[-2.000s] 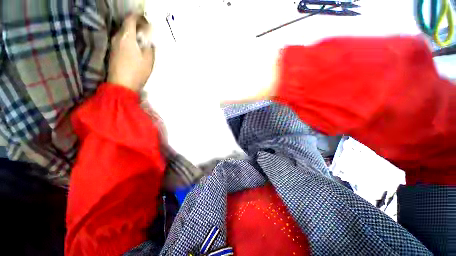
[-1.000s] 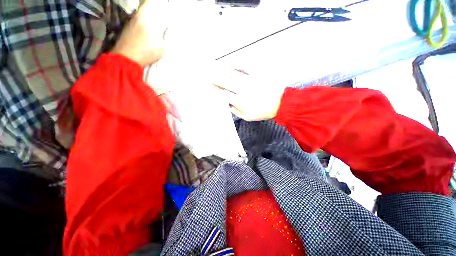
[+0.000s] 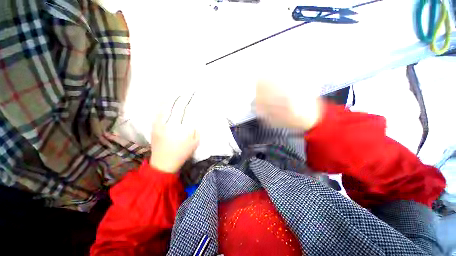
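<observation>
The plaid shell fabric (image 3: 95, 85) lies in a crumpled pile at the left. White lining (image 3: 142, 107) lies beside it and runs under my left hand, but its outline is lost in glare. My left hand (image 3: 175, 137) lies flat, palm down, on the white material near the table's front edge, fingers slightly spread and pointing away from me. My right hand (image 3: 287, 107) is blurred, right of centre over the table's front edge; whether it holds anything cannot be seen.
Black thread snips (image 3: 325, 14) lie on the white table at the top right. A thin dark line (image 3: 260, 43) runs diagonally below them. Scissors with green and yellow handles (image 3: 440, 25) are at the far right. A steel ruler (image 3: 370, 70) lies along the near edge. A grey checked garment (image 3: 320, 200) covers my lap.
My left hand has moved from the upper left down toward me, beside the plaid pile. My right hand has moved right from the white material. The red sleeves have followed both.
</observation>
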